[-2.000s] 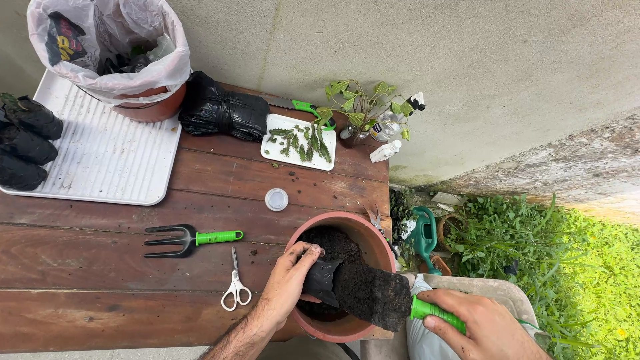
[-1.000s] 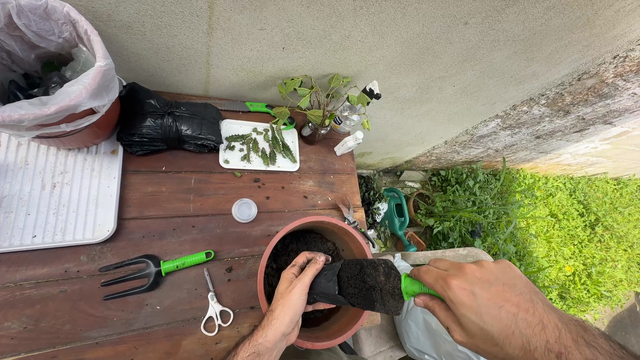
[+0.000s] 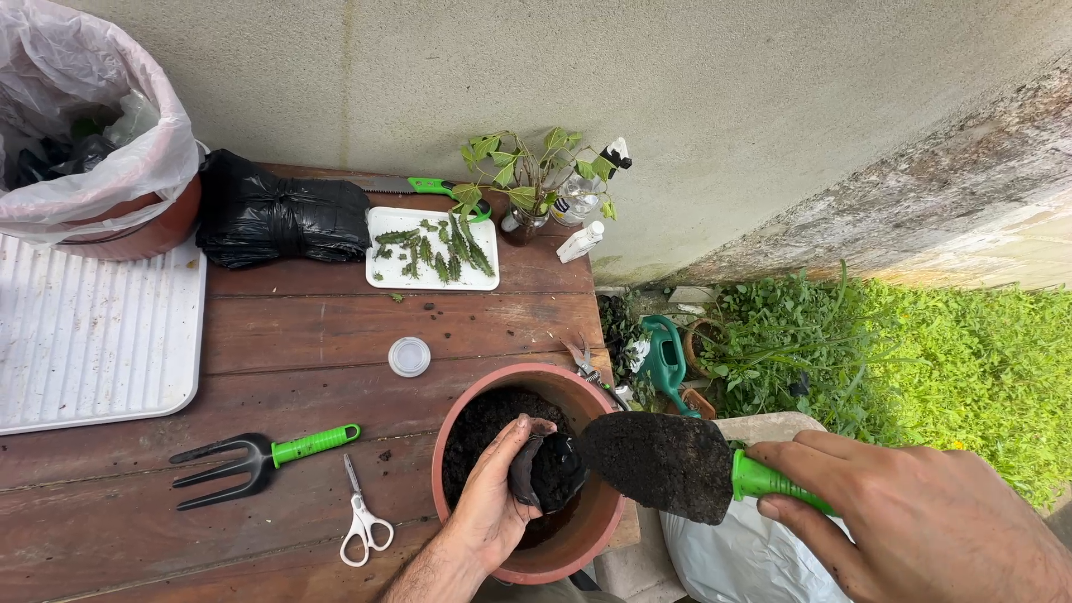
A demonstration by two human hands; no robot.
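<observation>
My left hand (image 3: 494, 496) holds a black plastic seedling bag (image 3: 548, 474) with dark soil showing in its mouth, over a terracotta-coloured pot (image 3: 448, 444) that has soil inside. My right hand (image 3: 896, 511) grips the green handle of a hand trowel (image 3: 662, 461). Dark soil coats the trowel's blade, whose tip is at the bag's right side; whether they touch I cannot tell. Left of the pot lie white-handled scissors (image 3: 360, 519) and a hand fork (image 3: 251, 465) with a green handle.
Cactus-like cuttings (image 3: 452, 251) lie on a white tray (image 3: 389, 279). Behind are a bundle of black plastic (image 3: 285, 213), a pruning saw (image 3: 427, 186) and leafy stems in a jar (image 3: 523, 224). Pruning shears (image 3: 586, 368) lie by the pot. A lined bucket (image 3: 151, 226) stands on a ribbed tray (image 3: 100, 335).
The trowel blade has moved back from over the bag's mouth to its right side, and the bag is now tilted with its opening in view. The view has shifted and come closer.
</observation>
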